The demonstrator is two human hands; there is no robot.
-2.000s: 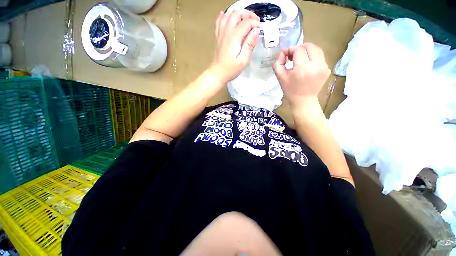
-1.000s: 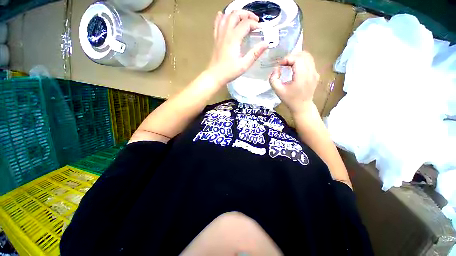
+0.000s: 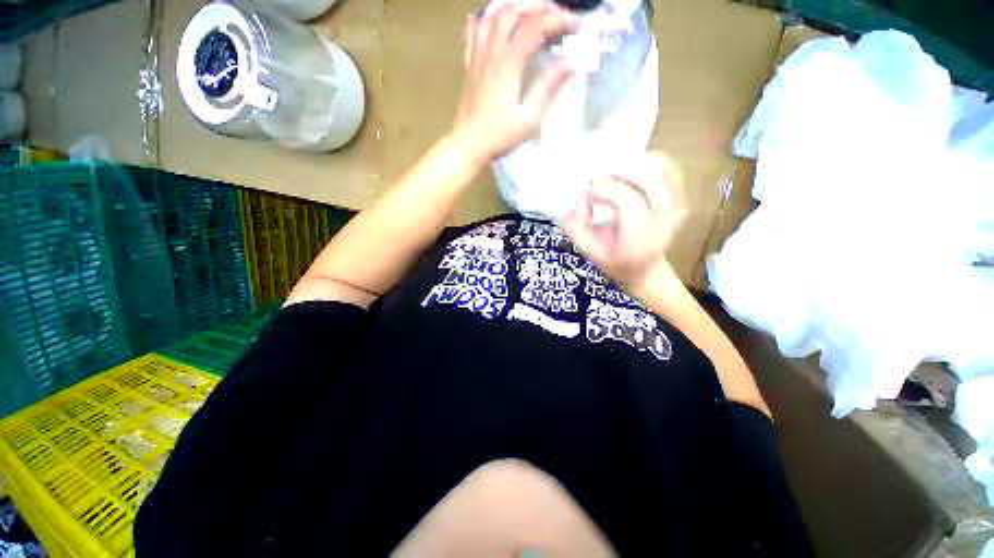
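A clear canister unit (image 3: 610, 93) lies on the cardboard in front of me, its white collar end cut off by the top edge. My left hand (image 3: 507, 82) holds the collar end, with the fingers over the ring and the thumb on the clear side. Thin white material, which looks like a poly bag (image 3: 534, 180), lies around the canister's near end. My right hand (image 3: 632, 218) is blurred beside that near end, its fingers curled; whether it grips the white material cannot be told.
Another canister unit (image 3: 267, 79) lies at the left, with part of one more behind it. A white bag pile (image 3: 861, 207) is at the right, above a cardboard carton (image 3: 861, 458). Green (image 3: 65, 273) and yellow (image 3: 120, 436) crates stand at lower left. Cardboard sheet (image 3: 425, 109) covers the ledge.
My right hand has moved down from the canister's clear side to its near end. The collar end has tilted or shifted up, so its black centre shows less. My left hand stays on it.
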